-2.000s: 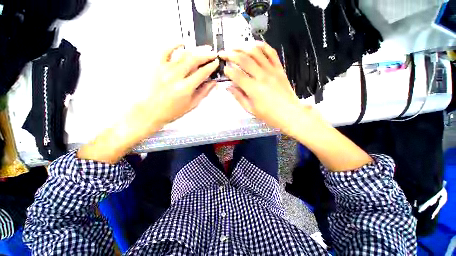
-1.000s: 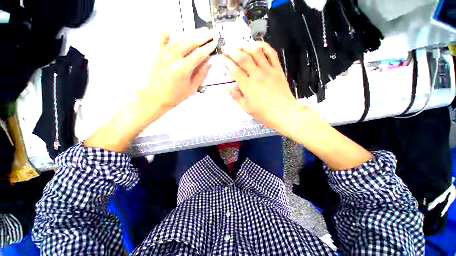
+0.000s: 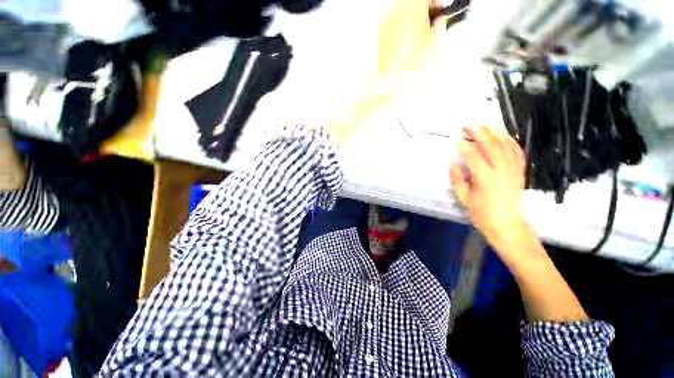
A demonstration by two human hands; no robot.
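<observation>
My left hand [image 3: 414, 33] is stretched to the top edge, blurred and partly cut off. A small black piece with a silver line [image 3: 457, 10] shows beside its fingers; whether it is gripped is unclear. My right hand [image 3: 491, 173] rests on the white table [image 3: 392, 166], fingers apart and slightly bent, no piece visible in it. A thin dark thread [image 3: 432, 135] runs to its fingertips. A bunch of black zippers [image 3: 554, 125] lies right of it. A sewn zipper piece [image 3: 240, 92] lies at the left table edge.
Blurred metal machine parts [image 3: 528, 55] stand above the zipper bunch. Black fabric [image 3: 196, 26] lies at the upper left. A black bundle with a white strip [image 3: 96, 96] is farther left. A cardboard box [image 3: 166, 214] and blue material [image 3: 37, 273] are below left. Black bands cross the right table edge.
The view has shifted left. My left hand has left the needle area and reached up and away. My right hand is now on the table, away from the needle, with a thread at its fingertips.
</observation>
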